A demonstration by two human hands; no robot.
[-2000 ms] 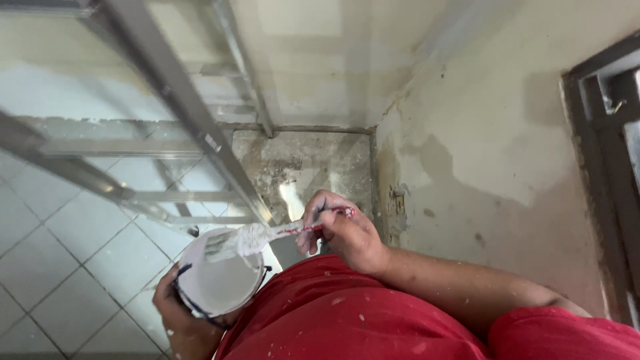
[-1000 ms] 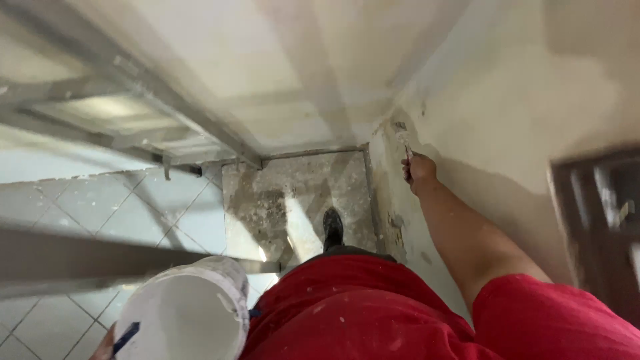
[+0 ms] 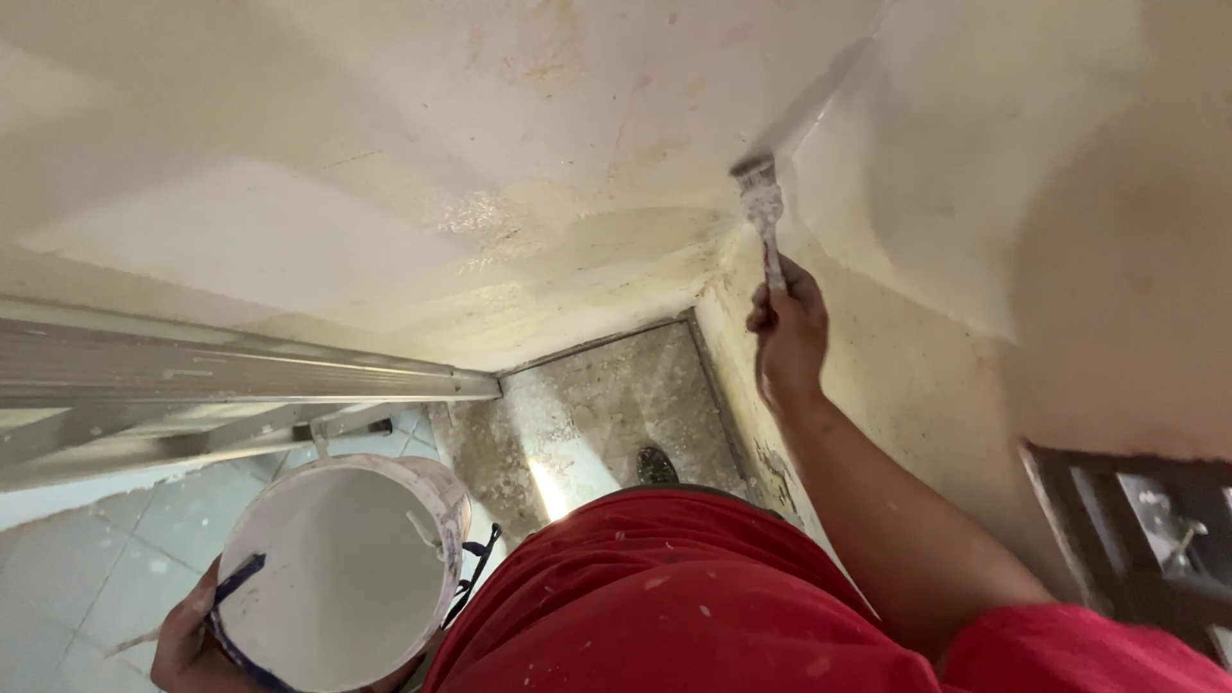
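My right hand (image 3: 791, 322) grips the handle of a paint-smeared paintbrush (image 3: 762, 197), its bristles at the corner where two walls meet. At the lower left, my left hand (image 3: 188, 630) holds a white plastic bucket (image 3: 450, 500) from below and the side, partly hidden by it. Pale liquid paint shows inside the bucket, and a dark blue strap (image 3: 231, 582) runs over its rim. The pale wall (image 3: 539, 125) ahead has a wet, shiny patch left of the brush.
A metal ladder (image 3: 241, 371) stands at the left over pale floor tiles (image 3: 183, 515). Below me is a stained, paint-spotted floor (image 3: 616, 404) with a dark shoe (image 3: 656, 466) on it. A dark-framed window or door (image 3: 1136, 539) is in the right wall, which has peeling paint low down.
Two seconds ago the brush was over the bucket; then my right hand reached to the right wall. Now the brush is up at the corner. The view has shifted.
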